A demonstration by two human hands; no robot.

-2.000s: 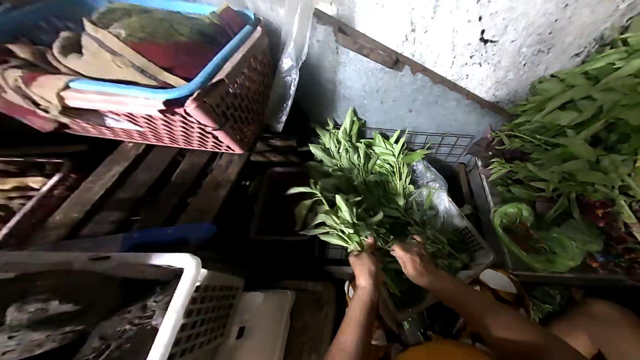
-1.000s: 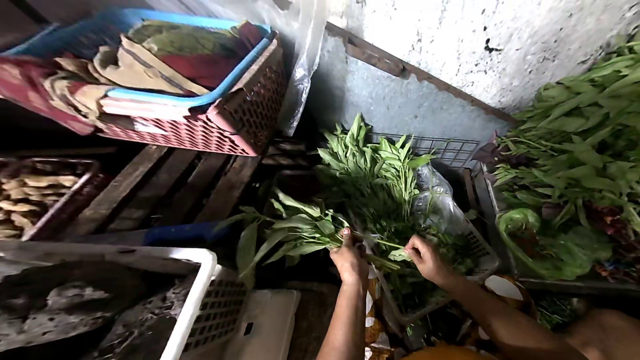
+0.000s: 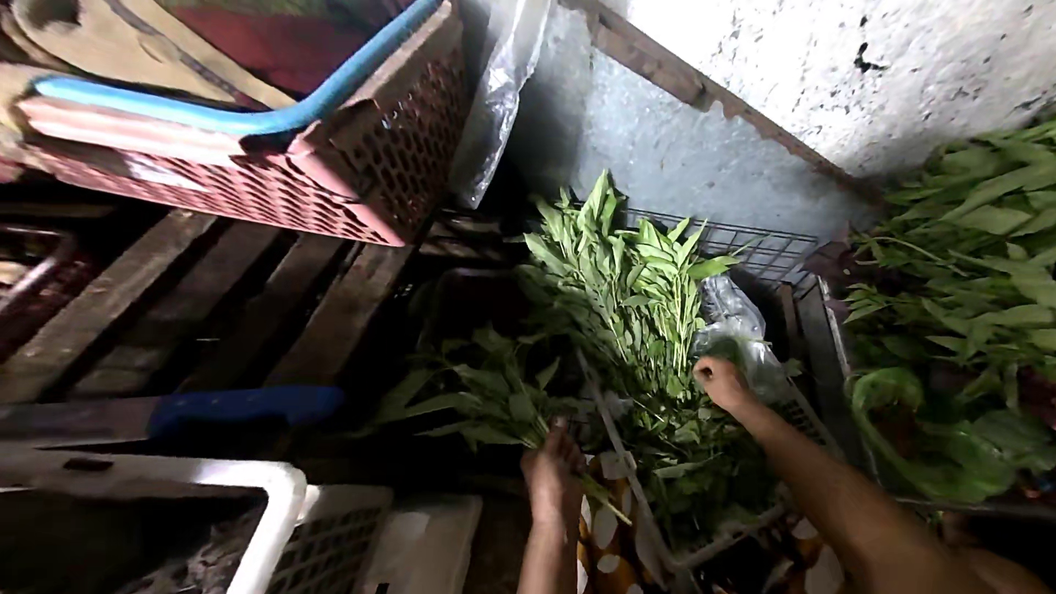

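Observation:
My left hand (image 3: 554, 466) is closed round the stems of a bunch of leafy greens (image 3: 487, 392), whose leaves spread left over a dark area. To the right, my right hand (image 3: 719, 381) is above the plastic crate (image 3: 627, 470), its fingers curled, close to a clear plastic bag (image 3: 730, 318). Whether it pinches a thin sprig cannot be told. More leafy stems (image 3: 652, 305) lie in the crate, tips toward the wall, with loose leaves nearer me.
A blue-handled knife (image 3: 247, 404) lies at left, by wooden slats (image 3: 330, 318). A white crate (image 3: 276, 520), a pink crate (image 3: 388, 148) with a blue-rimmed basket, and a right-hand tray of greens (image 3: 982, 280) with a green plastic bag (image 3: 924, 445) stand around.
My left hand, at the crate's greens two seconds ago, now holds a bunch to their left. Since one second ago my right hand has moved away from that bunch, toward the clear bag.

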